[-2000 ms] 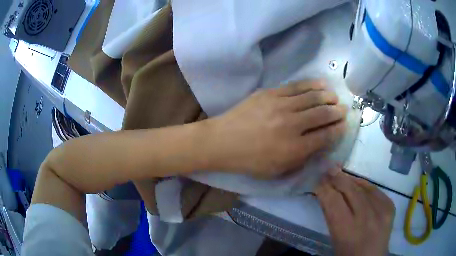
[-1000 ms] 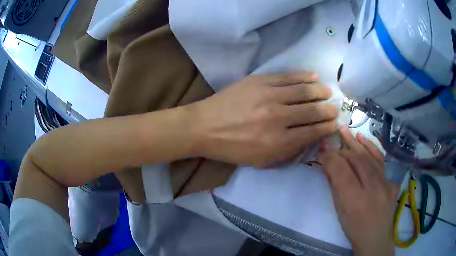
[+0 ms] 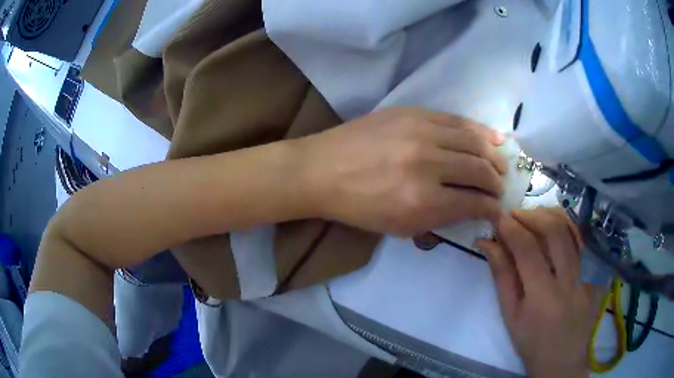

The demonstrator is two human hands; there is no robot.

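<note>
The whitish-grey garment panel [image 3: 336,48] lies wrong side up, with folds of its tan-brown face [image 3: 229,96] at left. My left hand [image 3: 414,173] lies over the cloth, fingers together and bent, holding it down just left of the needle area. My right hand [image 3: 539,280] is below and right of it, with thumb and fingers pinching the cloth edge close to the presser foot [image 3: 526,164]. The white machine head [image 3: 613,81] with a blue stripe stands at right. The cloth under my palm and fingers is hidden.
Snips with a yellow loop [image 3: 607,328] and a green loop lie right of my right hand, partly hidden. A measuring scale [image 3: 414,356] runs along the table's front edge. A grey speaker-like box [image 3: 44,22] is at upper left. Something blue [image 3: 177,336] shows below the table.
My right hand has moved up from the front edge to the presser foot area. My left hand stays on the cloth. The view has shifted, and the brown folds sit differently.
</note>
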